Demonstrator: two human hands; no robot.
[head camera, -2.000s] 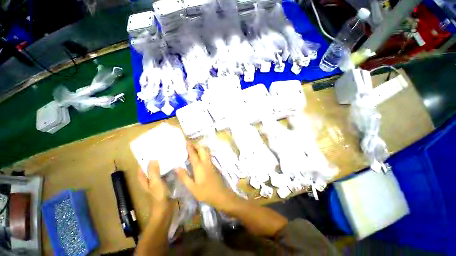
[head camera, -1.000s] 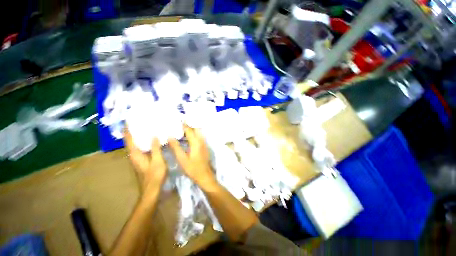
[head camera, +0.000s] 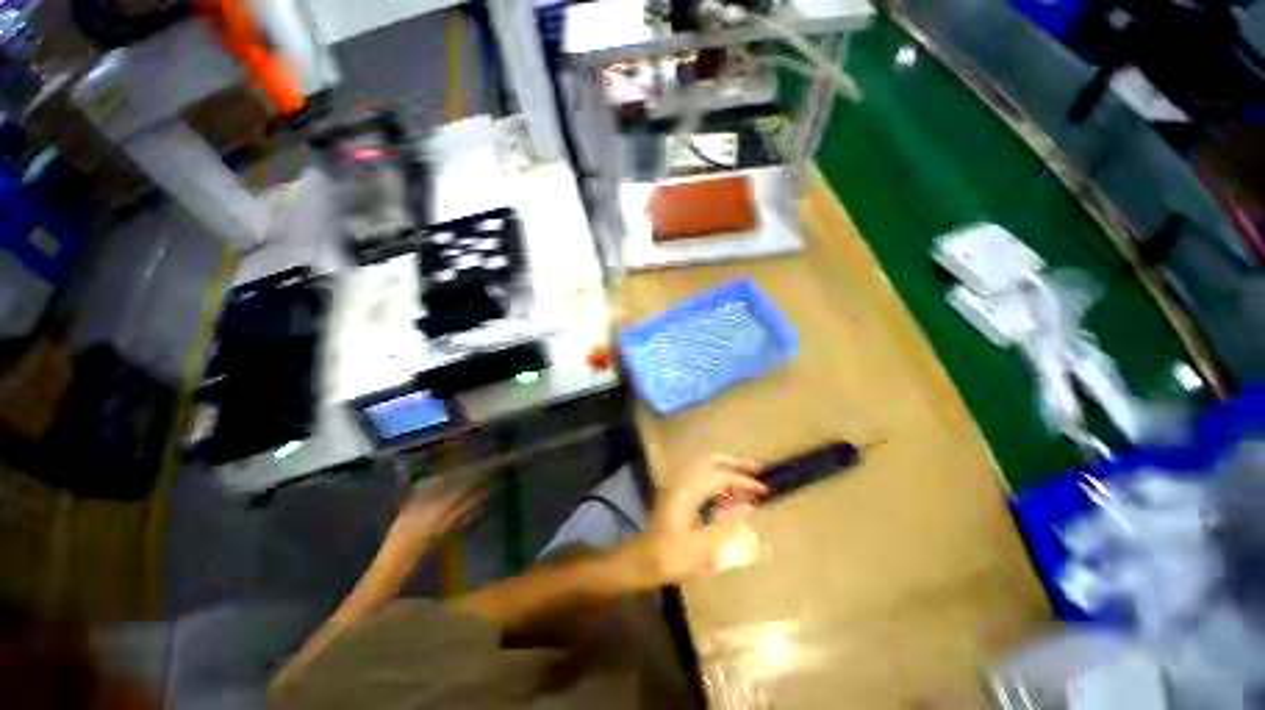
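Observation:
My right hand (head camera: 710, 502) has its fingers curled around the rear end of the black electric screwdriver (head camera: 812, 472), which is low over or on the tan bench, its thin bit pointing right. My left hand (head camera: 441, 502) is blurred, in front of the white machine's front edge, fingers apart, with nothing seen in it. The blue screw tray (head camera: 708, 347) sits on the bench beyond the screwdriver, holding a mass of silver-grey screws.
The press's reddish-brown pad (head camera: 703, 207) is beyond the tray. The white machine (head camera: 382, 340) at left carries a black fixture plate (head camera: 472, 247) and a lit screen (head camera: 407, 413). White housings (head camera: 988, 258) with bagged cords lie on the green conveyor; more units are at lower right.
The view has swung left to the press and machine. Both hands have left the white housings; my right hand is now on the screwdriver and my left is near the machine.

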